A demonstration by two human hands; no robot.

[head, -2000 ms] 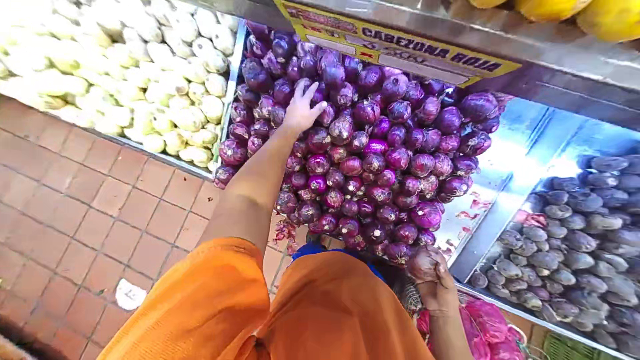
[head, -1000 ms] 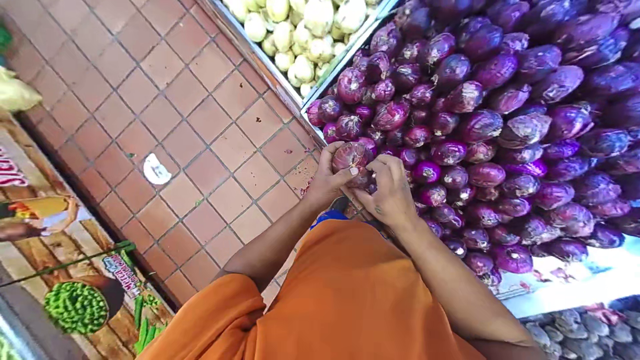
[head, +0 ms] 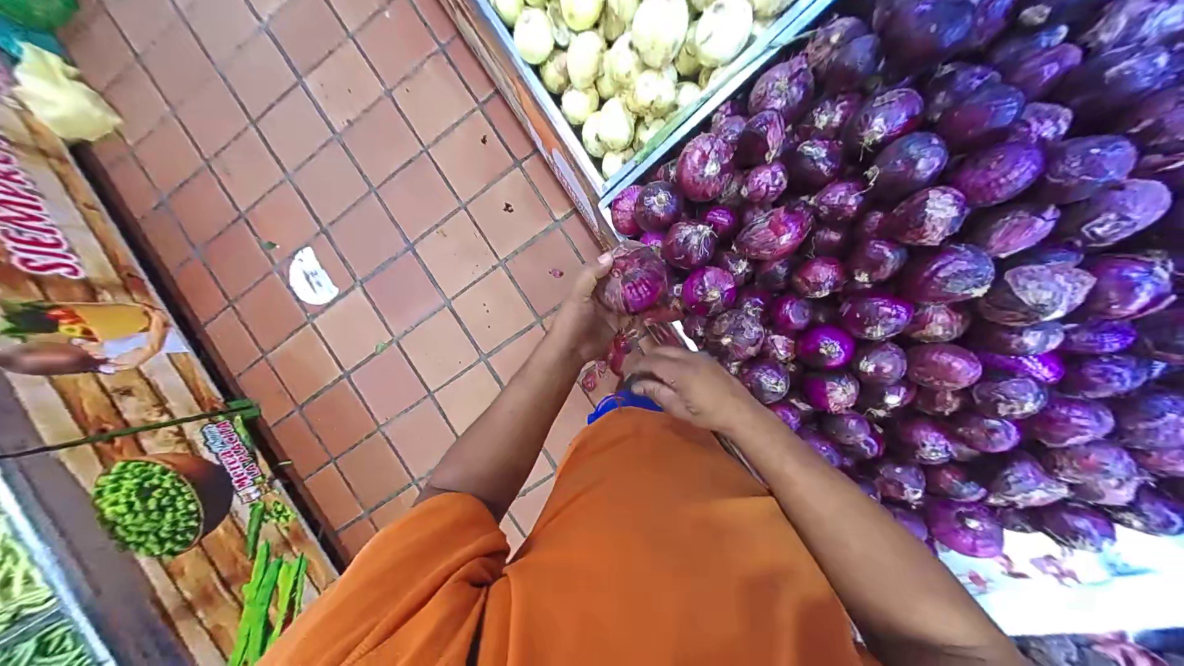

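A red onion (head: 636, 280) with papery skin is held in my left hand (head: 589, 310), just off the near corner of the onion pile. Below and to the right of it, my right hand (head: 684, 381) hangs with its fingers bent; loose bits of purple skin (head: 606, 363) show between the two hands. Whether the right fingers pinch some skin is unclear. The big pile of red onions (head: 874, 314) lies right beside both hands, on the right.
White onions (head: 638, 65) fill a bin with a pale blue edge (head: 703, 120) at the top. Tiled floor (head: 416, 268) with a white scrap (head: 313, 277) lies to the left. A printed stall panel (head: 120, 388) runs along the left side, with green vegetables (head: 23, 583) at its lower left.
The left hand has gone from reaching onto the pile to holding an onion beside it. One second ago both hands were at the onion; my right hand has since moved down from it. The view has swung round.
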